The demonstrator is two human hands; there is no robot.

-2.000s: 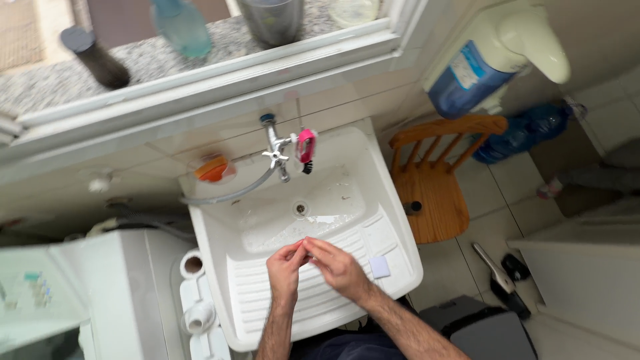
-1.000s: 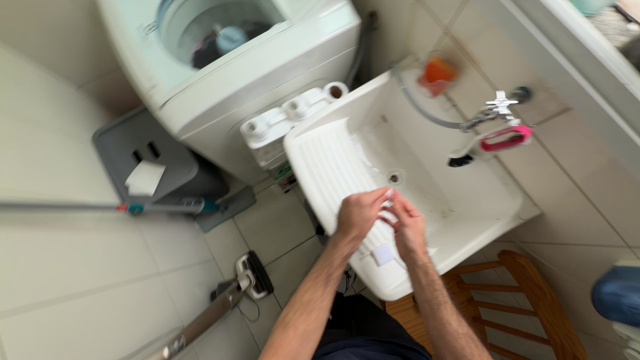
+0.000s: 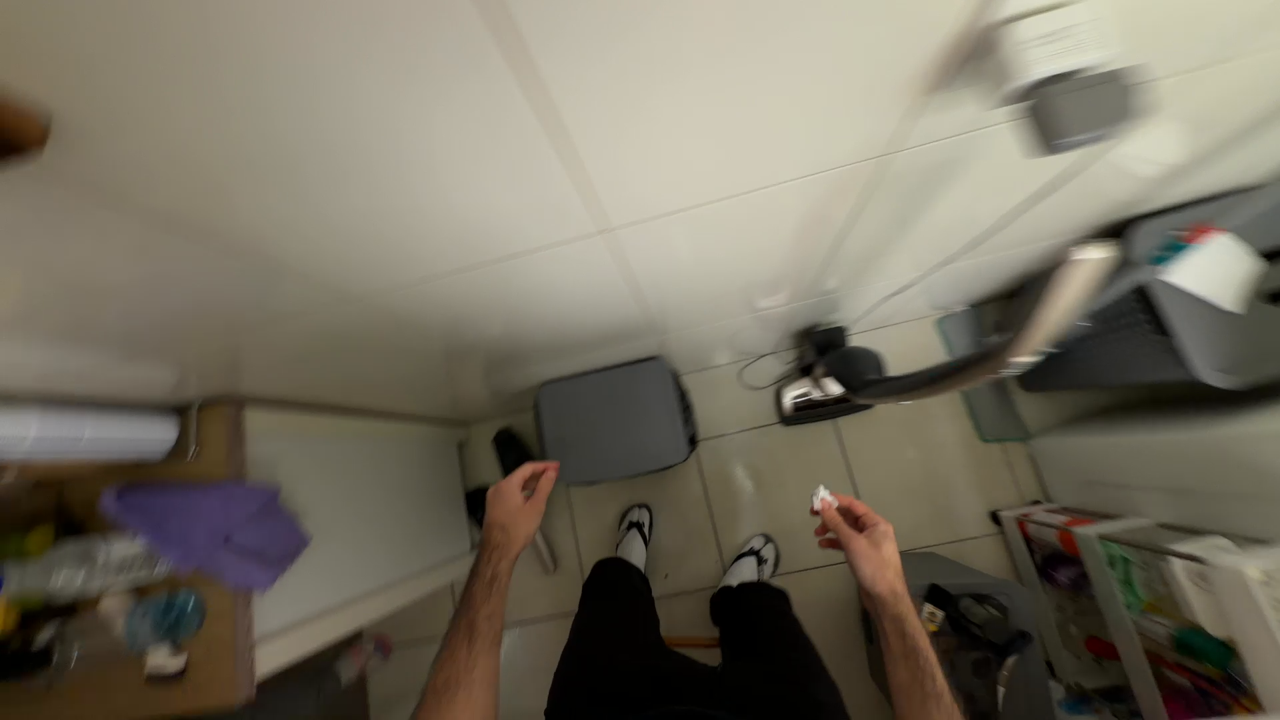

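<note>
My right hand [image 3: 860, 540] holds a small crumpled white piece [image 3: 823, 498], paper or foil, between thumb and fingertips, above the tiled floor. My left hand [image 3: 520, 505] hangs to the left with thumb and index finger close together; whether anything is between them cannot be told. Nearest to it is a grey lidded bin [image 3: 612, 420] on the floor, its lid down. Both forearms reach forward over my dark trousers, and my feet in sandals stand between the hands.
A vacuum cleaner head [image 3: 822, 398] rests by the wall. Farther right are a large grey container [image 3: 1225, 345] and a rack of household items [image 3: 1110, 600]. A grey bin with dark things [image 3: 960, 620] stands beside my right arm. Left is a shelf with a purple cloth [image 3: 215, 530].
The view has swung from the white sink and washing machine to the floor and wall. My hands, together over the sink before, are now apart.
</note>
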